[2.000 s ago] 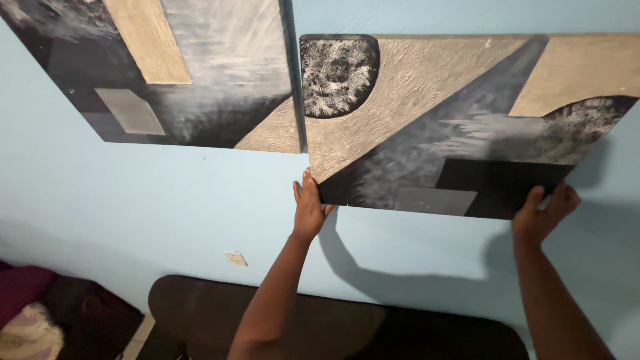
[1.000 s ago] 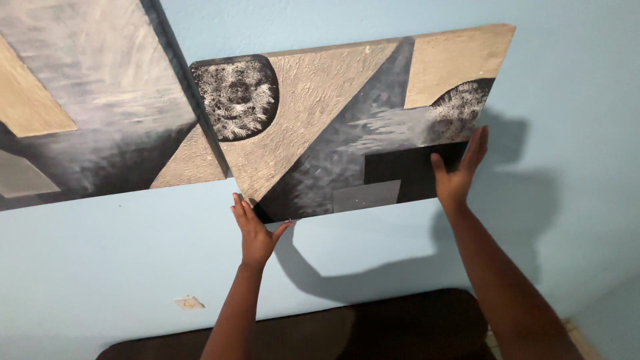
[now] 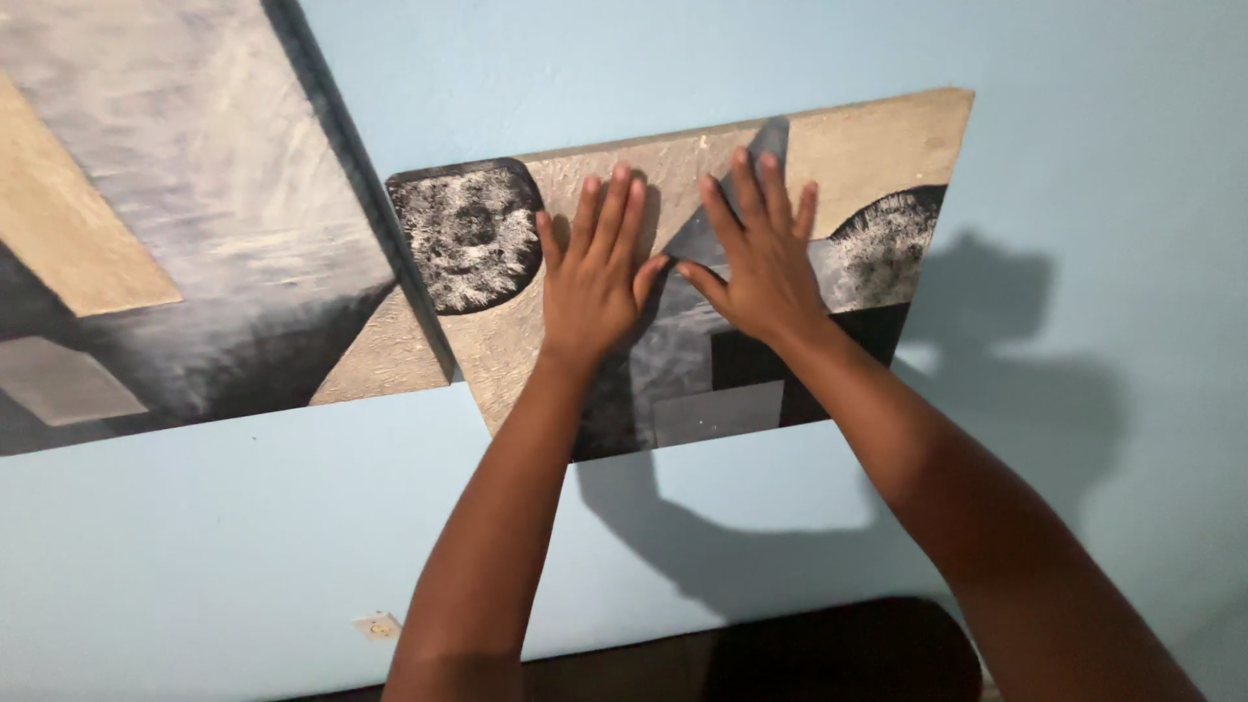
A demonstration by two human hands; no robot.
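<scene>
An abstract canvas painting (image 3: 868,146) in beige, grey and black lies against a light blue wall. My left hand (image 3: 595,278) rests flat on its face, fingers spread, right of the dark rounded patch with white strokes. Beside it, my right hand (image 3: 765,258) is spread on the grey band near the middle, the two thumbs almost meeting. Neither hand grips the canvas. To the left hangs a larger canvas painting (image 3: 244,195) in matching colours, its side edge close to the smaller one's left edge.
Below the paintings, a wall outlet (image 3: 377,627) is set in the wall (image 3: 244,546). The rounded top of a dark piece of furniture (image 3: 848,648) runs along the bottom. Shadows of my head and arms fall on the wall at right.
Both hands have left the lower edge and right side of the smaller painting and moved up onto its face, close together. The view has shifted.
</scene>
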